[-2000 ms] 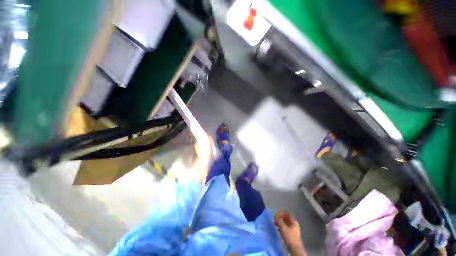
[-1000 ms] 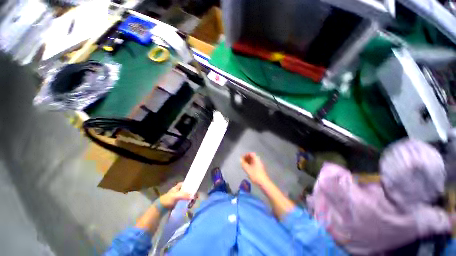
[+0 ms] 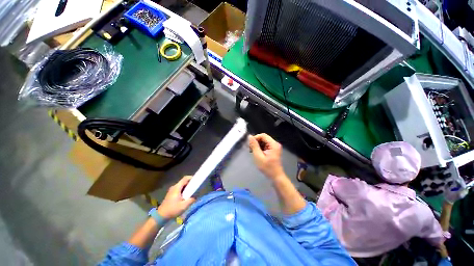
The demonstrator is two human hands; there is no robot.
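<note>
A long narrow white trim strip (image 3: 215, 158) is held in front of my body, slanting up to the right. My left hand (image 3: 175, 199) is shut on its lower end. My right hand (image 3: 266, 154) is beside the strip's upper end, with its fingers curled and thumb close to the index finger; whether it holds something small or touches the strip cannot be told. The white-grey cabinet housing (image 3: 382, 26) with black fins inside stands ahead on the green-topped bench (image 3: 234, 61), over a red support block (image 3: 318, 83) with a yellow middle.
At left, a green-matted side table (image 3: 130, 78) bears a bagged cable coil (image 3: 73, 72), a blue screw bin (image 3: 145, 18) and a yellow tape roll (image 3: 170, 50). Black tubing (image 3: 124, 156) hangs off it. A person in pink (image 3: 371, 213) works at right beside an open white unit (image 3: 416, 114).
The view has steadied and shifted. My right hand has come up near the strip's upper end. My left hand still grips the lower end. The person at right has moved within view.
</note>
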